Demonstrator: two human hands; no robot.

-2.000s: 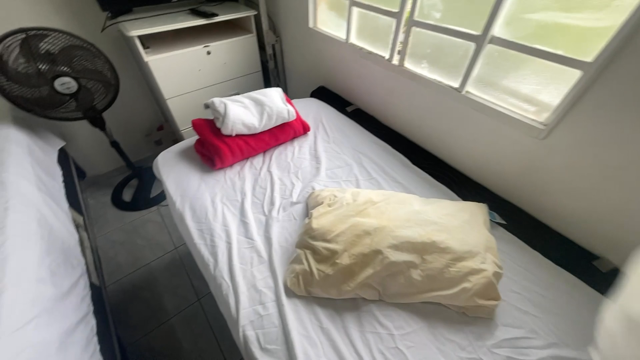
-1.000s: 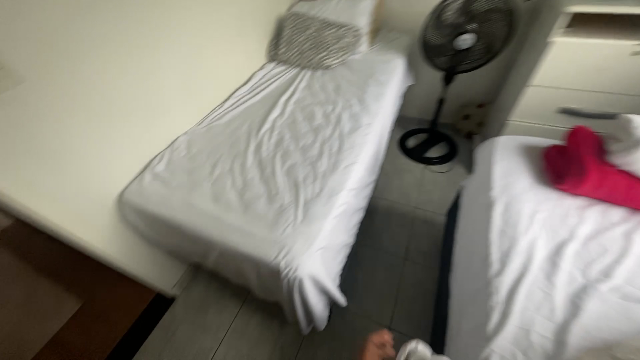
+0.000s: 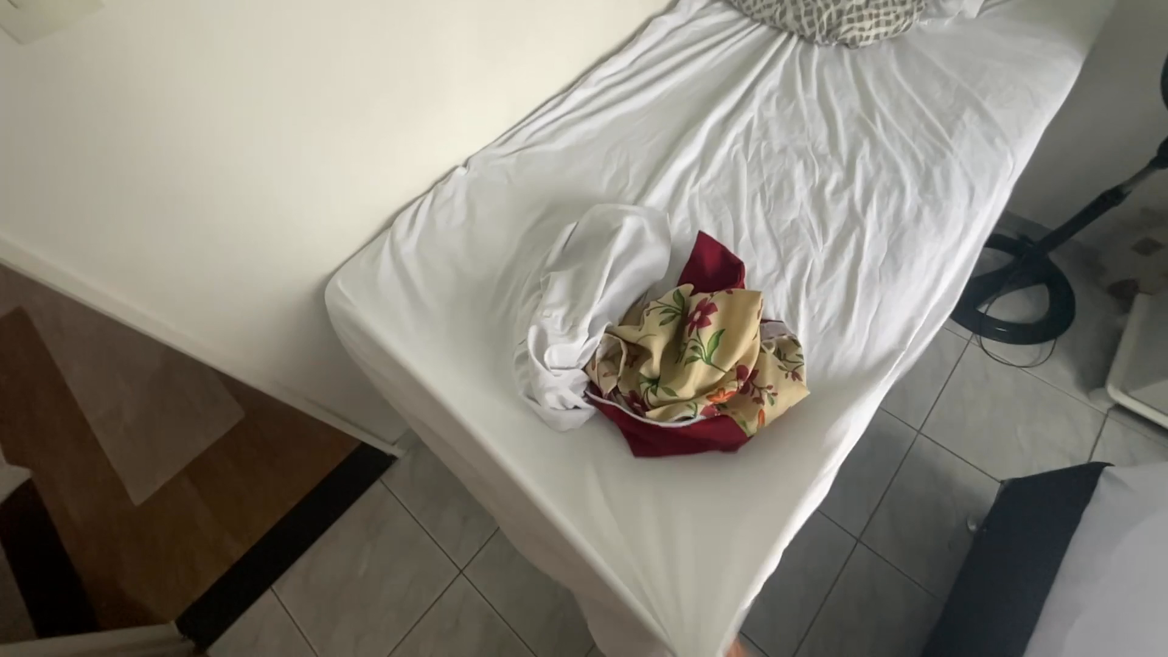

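Observation:
A crumpled floral cloth (image 3: 698, 351), beige with dark red edging, lies near the foot of a narrow bed. Touching its left side is a bunched white cloth (image 3: 593, 265). Both rest on the white fitted sheet (image 3: 456, 301), which is creased toward the head end. At the bottom edge of the view, by the bed's near corner, only a sliver of skin shows, apparently my right hand (image 3: 737, 649); its grip and fingers are hidden. My left hand is out of view.
A patterned pillow (image 3: 835, 16) lies at the bed's far end. The fan's black base (image 3: 1013, 292) stands on the tiled floor (image 3: 931, 456) to the right. A second bed's dark side (image 3: 1022, 547) is at lower right, a white wall (image 3: 274, 137) at left.
The floral cloth and the bunched white cloth now lie on the bed, where one second ago the sheet had nothing on that part. The view has swung to the left bed.

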